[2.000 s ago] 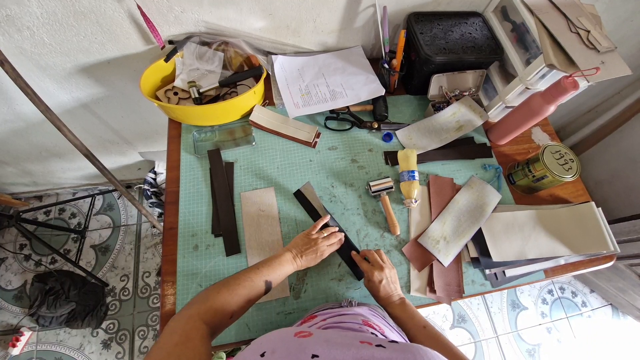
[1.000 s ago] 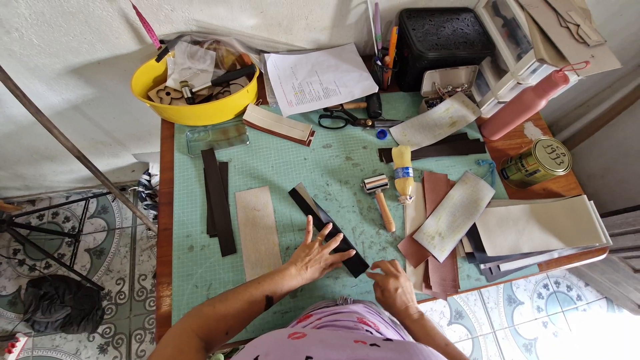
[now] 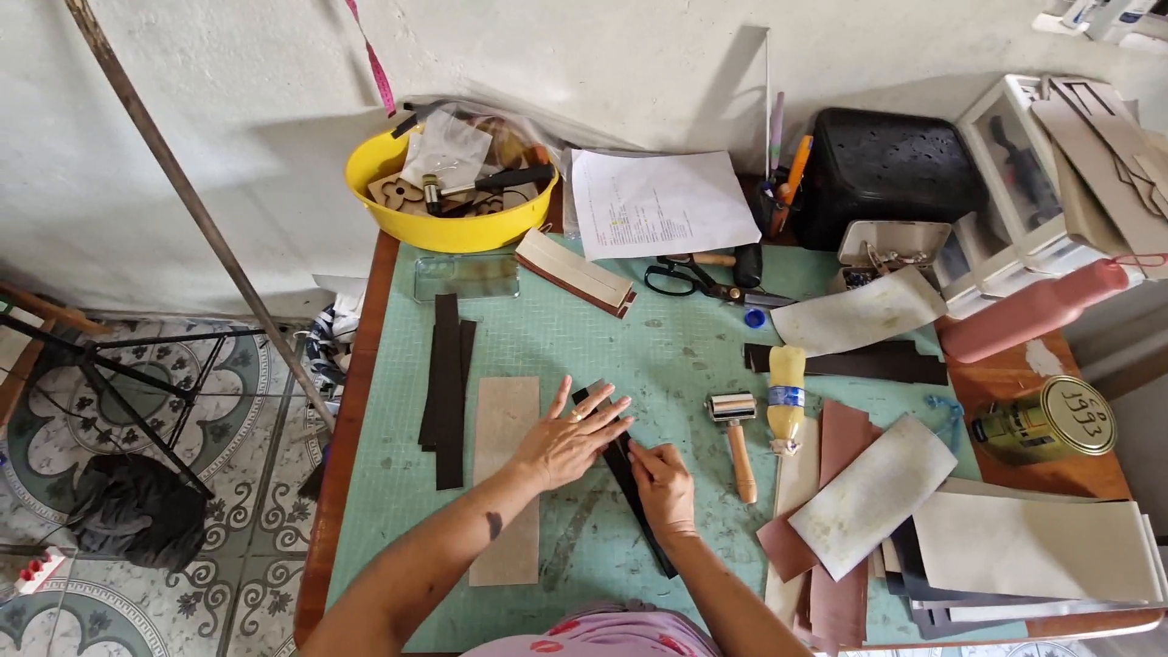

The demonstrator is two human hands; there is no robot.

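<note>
A narrow black strip, apparently leather [image 3: 645,520], lies slanted on the green cutting mat [image 3: 401,566]. My left hand [image 3: 570,441] rests on its upper part with fingers spread, flat on the strip. My right hand [image 3: 663,488] is curled at the strip's right edge, thumb and fingertips together; whether it pinches the edge is hidden. Left of my hands lies a beige rectangular piece [image 3: 506,493], partly under my left forearm, and beyond it dark brown strips [image 3: 448,392]. A metal roller with a wooden handle [image 3: 740,447] and a plastic bottle of yellowish glue-like substance [image 3: 786,397] lie to the right.
A yellow basin [image 3: 447,228] holding tools, a printed paper [image 3: 662,205] and scissors [image 3: 716,287] are at the back. Reddish-brown pieces [image 3: 839,584], pale sheets [image 3: 1031,547], a metal can [image 3: 1045,420] and a pink bottle [image 3: 1031,310] occupy the right side.
My right hand has moved from the strip's near end up along its right side, close to my left hand. My left hand stays on the strip, fingers now pointing more rightward.
</note>
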